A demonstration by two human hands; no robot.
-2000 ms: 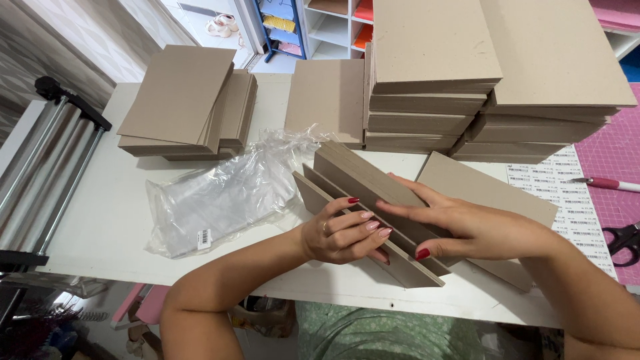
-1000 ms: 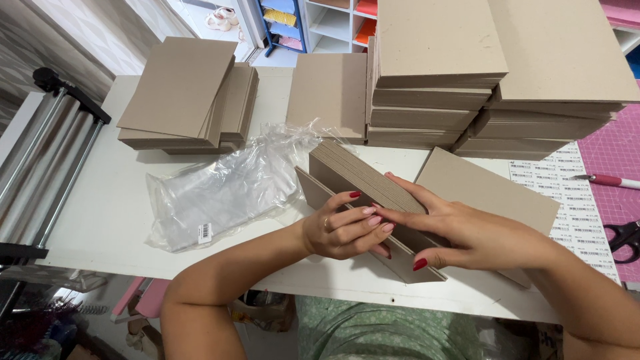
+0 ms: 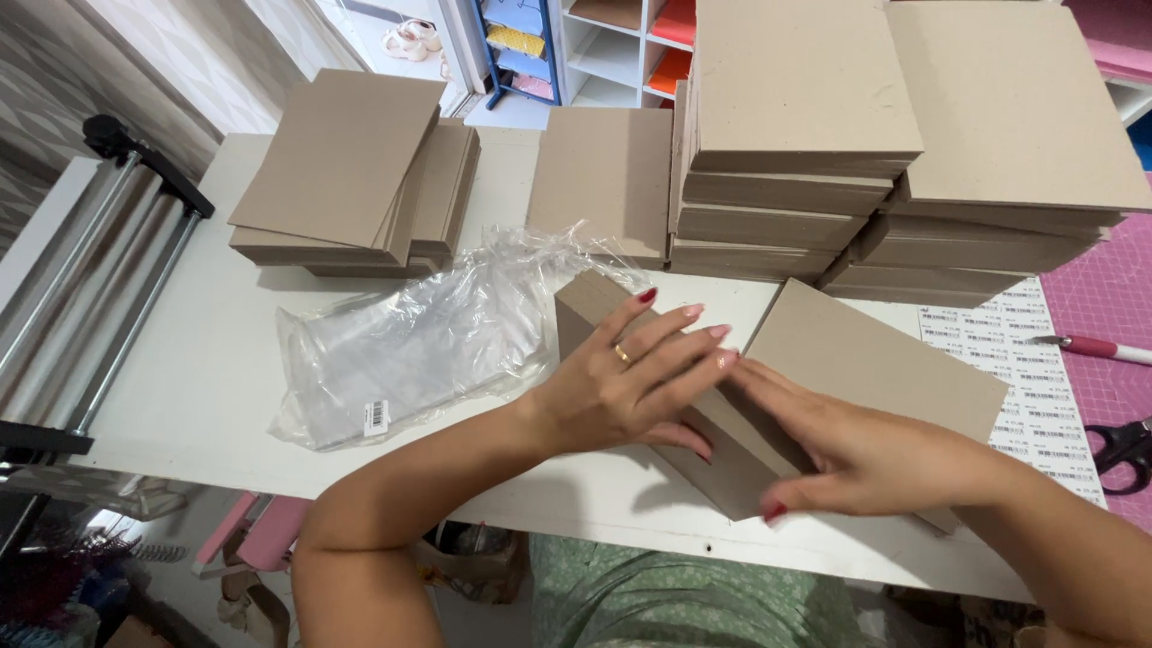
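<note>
A thick bundle of greyboard sheets stands on edge, slanting across the front of the white table. My left hand, with a ring on one finger, lies over its upper edge, thumb on the near face. Against the far side and the near right end rests my right hand, its fingertips close to those of the left. The two hands hold the bundle between them. A flat greyboard sheet lies to the right, partly under my right forearm. Left of the bundle is a clear plastic bag bearing a barcode label.
Tall greyboard stacks stand at the back right, a smaller stack at the back left. A roller machine is at the left edge. Barcode label sheets, a craft knife and black-handled scissors lie at the right.
The front sheet, earlier splayed from the others, now lies close against the bundle. My left hand has moved from the bundle's near face up over its top edge.
</note>
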